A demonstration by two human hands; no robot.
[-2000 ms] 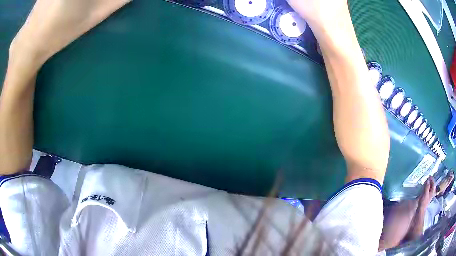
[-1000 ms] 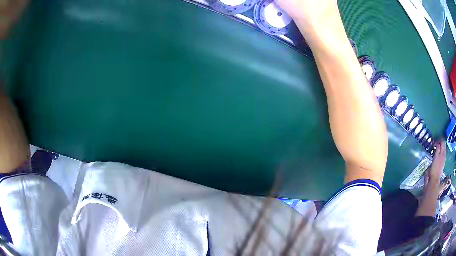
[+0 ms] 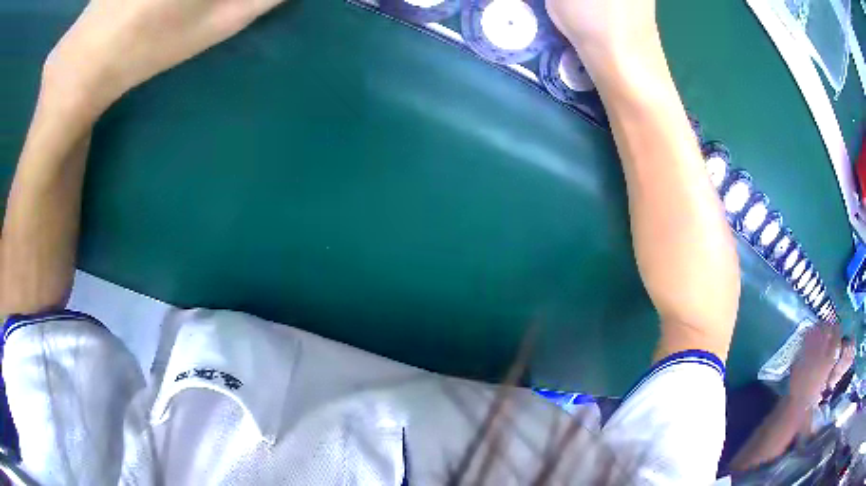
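A row of round black units with pale centres (image 3: pixel 509 24) runs along the far side of the green bench (image 3: pixel 332 209), cut off by the top edge. My left hand (image 3: pixel 190 24) reaches in from the left towards that row; its fingers are out of the picture at the top. My right hand (image 3: pixel 603 24) is over the row at the top, beside two of the units; its fingertips are cut off by the top edge. What either hand holds is hidden.
The row of units (image 3: pixel 755 216) continues behind my right forearm to the lower right. A pale slip (image 3: pixel 786 351) lies near its end. Another person's hand (image 3: pixel 821 361) is at the far right. A clear plastic piece (image 3: pixel 821 38), a red item (image 3: pixel 862 166) and a blue item (image 3: pixel 857 271) show at the right edge.
My left hand, mostly out of view one second ago, is back at the top left. The units near my right hand sit differently. The other person's hand has moved slightly down.
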